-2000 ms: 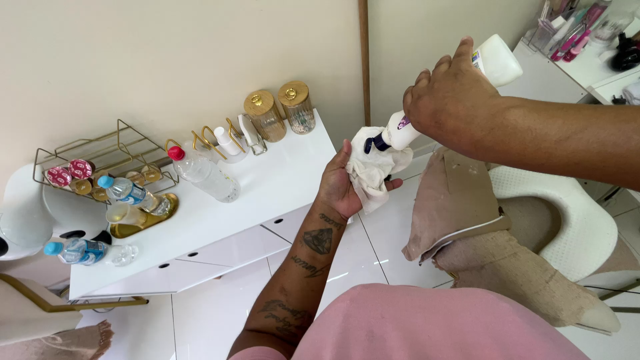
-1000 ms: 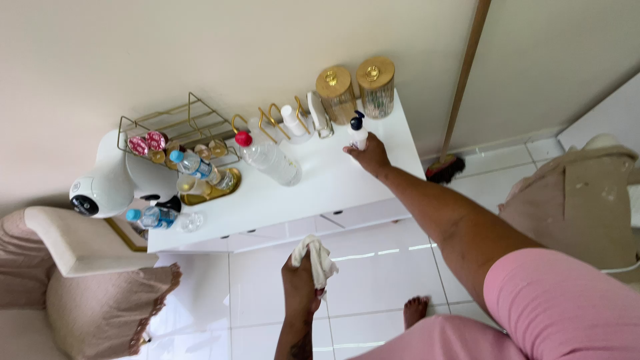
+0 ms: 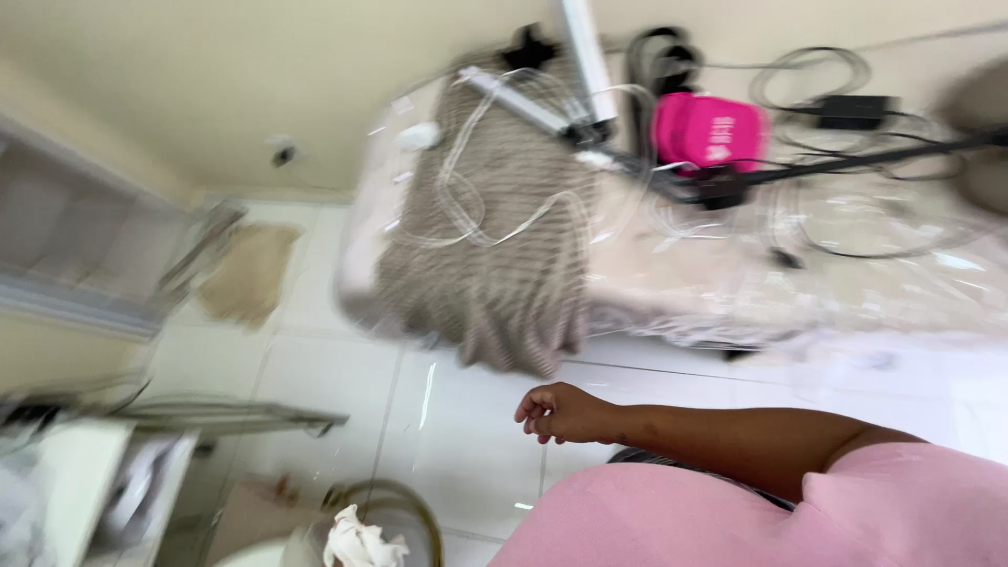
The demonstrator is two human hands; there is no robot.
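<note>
My right hand is over the tiled floor, just below the hanging end of a ribbed knitted blanket. Its fingers are loosely curled and a little apart, with nothing seen in them. A crumpled white cloth shows at the bottom edge; my left hand is not discernible there, so what holds or supports the cloth cannot be told. The blanket lies across a plastic-covered padded bed. Clear tubing or cable rests on the blanket. The frame is blurred.
On the bed are a bright pink case, a black power adapter, cables and a metal stand arm. A beige mat lies on the floor at left. White furniture and a curved gold frame are lower left.
The view has swung from the white cabinet to the bed. My right hand, which held a pump bottle over the cabinet top, is now without it. The cloth was in my left hand.
</note>
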